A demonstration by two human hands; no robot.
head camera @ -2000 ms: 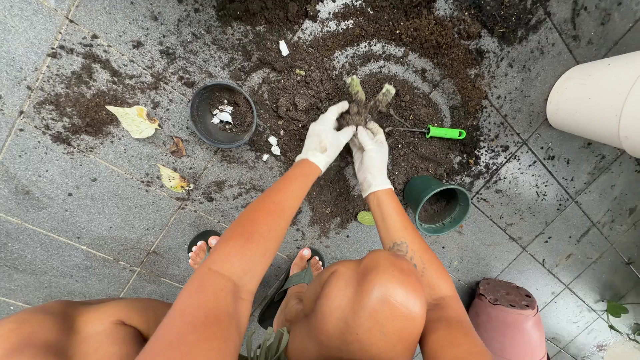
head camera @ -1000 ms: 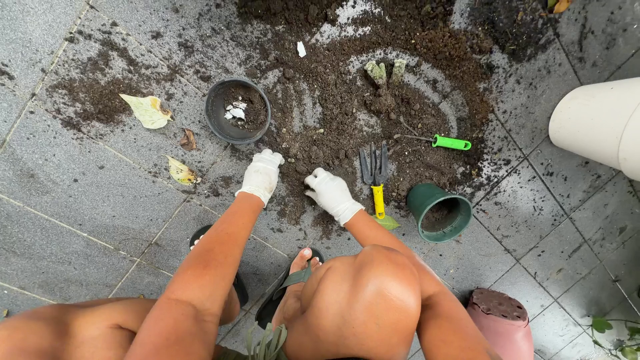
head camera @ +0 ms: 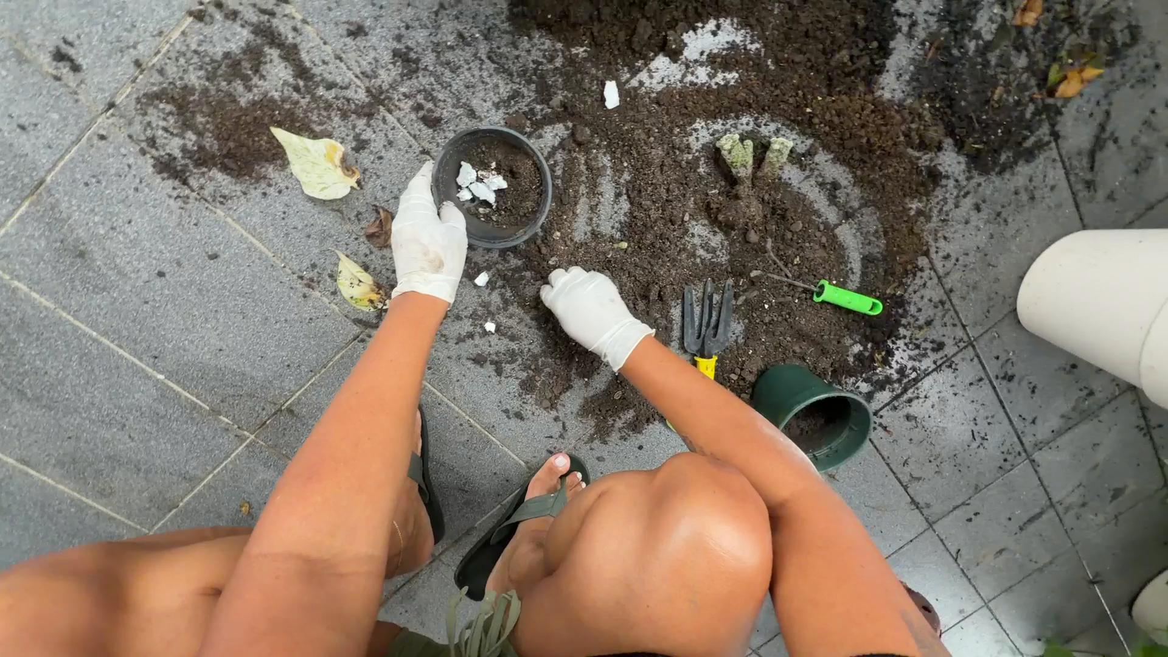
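My left hand (head camera: 427, 235), in a white glove, grips the left rim of a round black plastic pot (head camera: 546, 196) that holds soil and white shell-like fragments (head camera: 478, 184). My right hand (head camera: 589, 310), gloved too, rests low over the loose soil (head camera: 657, 214) with its fingers curled; whether something is inside them is hidden. Right of it lies a small hand fork (head camera: 707, 324) with dark tines and a yellow handle, partly behind my forearm. A tool with a green handle (head camera: 849, 298) lies farther right. Two pale green plant stubs (head camera: 753, 157) lie on the soil above it.
A dark green pot (head camera: 812, 415) lies tipped on the grey floor tiles (head camera: 137, 301). At the right edge is a large cream pot (head camera: 1100, 301). Yellowed leaves (head camera: 317, 166) lie at the left. My sandalled feet (head camera: 538, 502) are below my hands.
Earlier both hands were at the plant stubs, which now lie released. My left hand has moved left and up to the black pot and taken hold of its rim.
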